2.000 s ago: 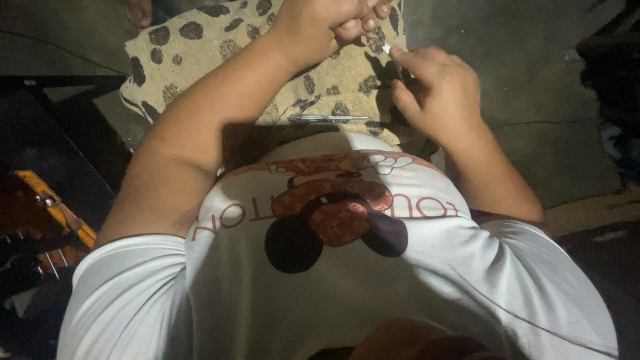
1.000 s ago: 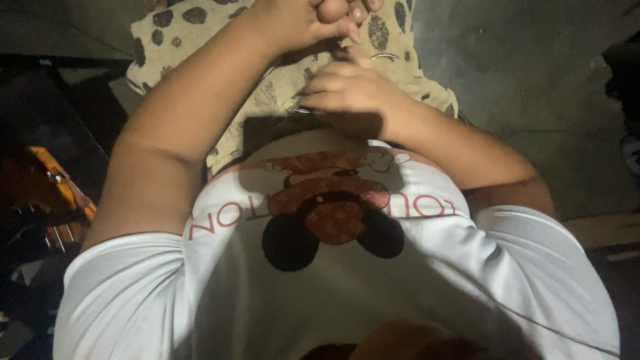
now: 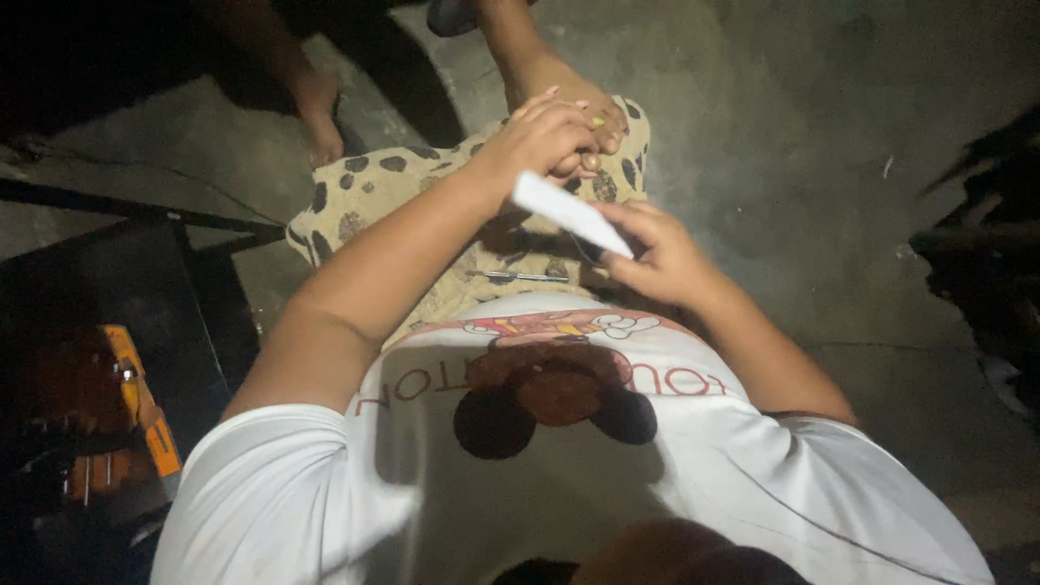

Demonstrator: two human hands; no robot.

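Note:
A person's foot (image 3: 561,81) rests on a spotted cloth (image 3: 366,191) over my lap. My left hand (image 3: 548,134) lies over the toes of this foot with its fingers curled on them; a small yellow-green bit (image 3: 599,122) shows by its fingertips. In my right hand (image 3: 658,248) is a flat white piece (image 3: 569,210), blurred, held between thumb and fingers, its far end close to my left wrist. A thin dark curved thing shows under the white piece, too unclear to name. Nearer my shirt, a slim metal tool (image 3: 524,276) lies on the cloth.
The person's other foot (image 3: 325,122) is on the concrete floor (image 3: 780,162) at the upper left. A dark piece of furniture (image 3: 97,292) stands at the left, with orange-handled or orange-coloured items (image 3: 138,390) near it. Dark, unclear objects (image 3: 991,244) are at the right edge.
My right hand has moved from low over the cloth to the right and now holds a white piece, not seen in it one second ago. The view has shifted, showing more of the person's feet.

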